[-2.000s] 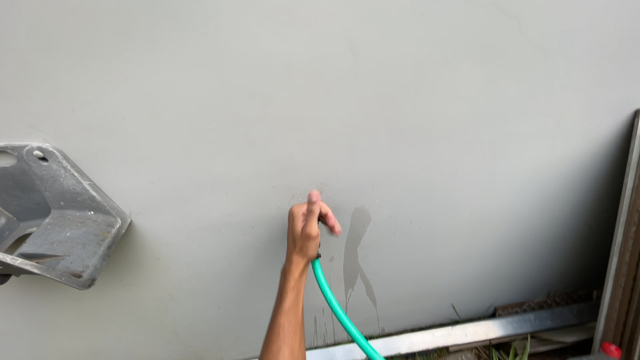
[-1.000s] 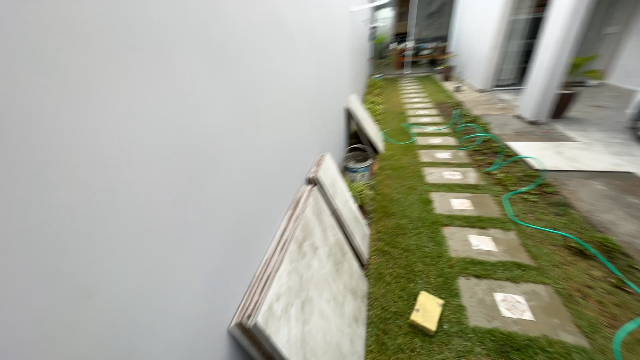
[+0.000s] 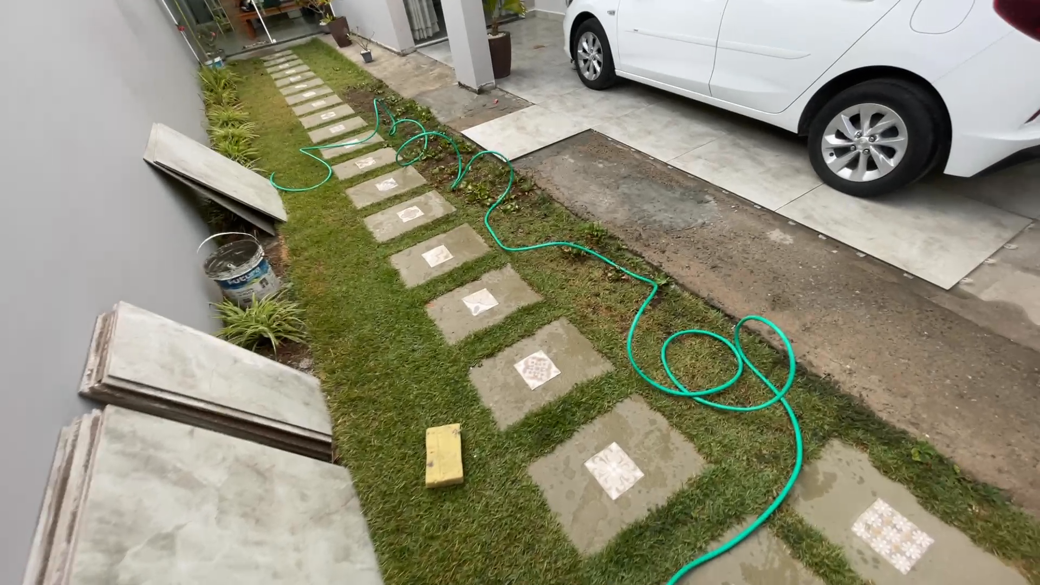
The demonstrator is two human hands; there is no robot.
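Neither of my hands shows in the head view. A green garden hose [image 3: 638, 325] runs in loose loops along the grass and leaves the view at the bottom edge, so its near end is hidden. A yellow sponge-like block [image 3: 444, 456] lies on the grass, left of the stepping slabs. Large stone-look tiles [image 3: 219, 504] lean in a stack against the grey wall [image 3: 97, 162], with another stack [image 3: 211, 374] just beyond them.
Concrete stepping slabs [image 3: 561, 496] with small patterned inserts cross the grass. A paint bucket [image 3: 241, 272], a spiky plant [image 3: 260, 321] and more leaning tiles [image 3: 219, 171] line the wall. A white car [image 3: 731, 65] stands on the tiled paving at right.
The view has swung from the wall, where a hand held the green hose near a wet patch, to the garden path. That hand has left the view.
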